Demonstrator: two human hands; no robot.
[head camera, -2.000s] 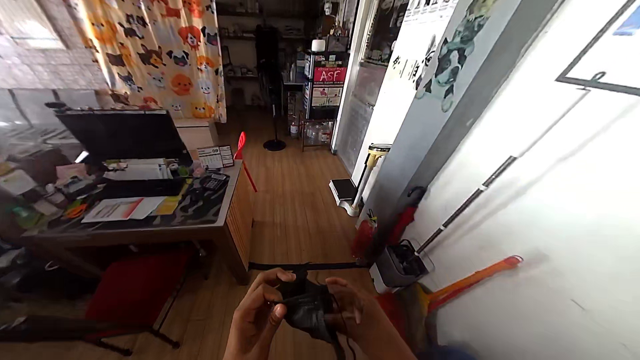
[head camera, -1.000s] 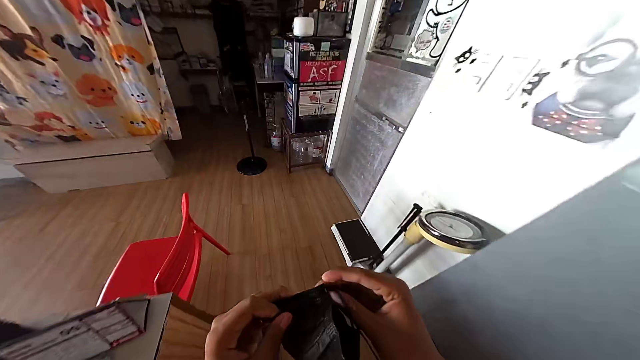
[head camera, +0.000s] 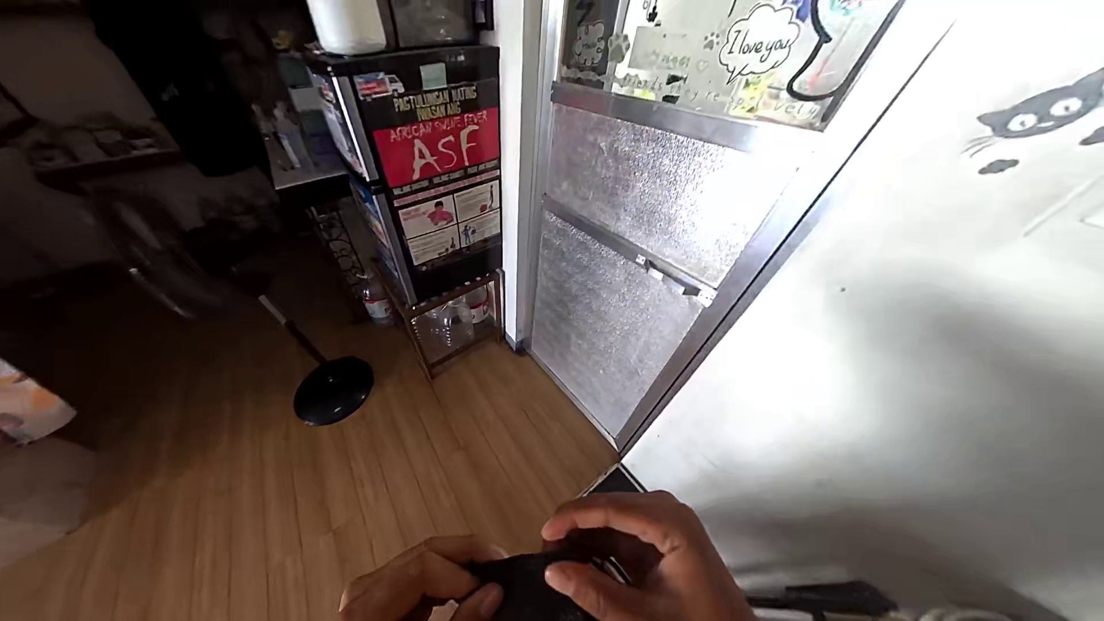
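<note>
A black, soft-looking item (head camera: 528, 588), perhaps a pouch or a piece of fabric, is held between both hands at the bottom of the head view. My left hand (head camera: 423, 582) pinches its left side between thumb and fingers. On its right side, my right hand (head camera: 651, 556) grips it, with the thumb on the near face and the fingers curled over the top. The item's lower part is cut off by the frame edge.
A metal-framed door (head camera: 604, 293) stands ahead beside a white wall (head camera: 862, 388). Left of it, a black cabinet with posters (head camera: 440, 164) sits on a low stand (head camera: 457, 345) holding plastic bottles. A round black stand base (head camera: 333, 391) rests on the wood floor (head camera: 431, 466). A dark platform (head camera: 616, 481) lies beyond my right hand.
The view has moved forward through the room, nearer the door and cabinet. Both hands still hold the black item; the desk and red chair seen earlier are out of view.
</note>
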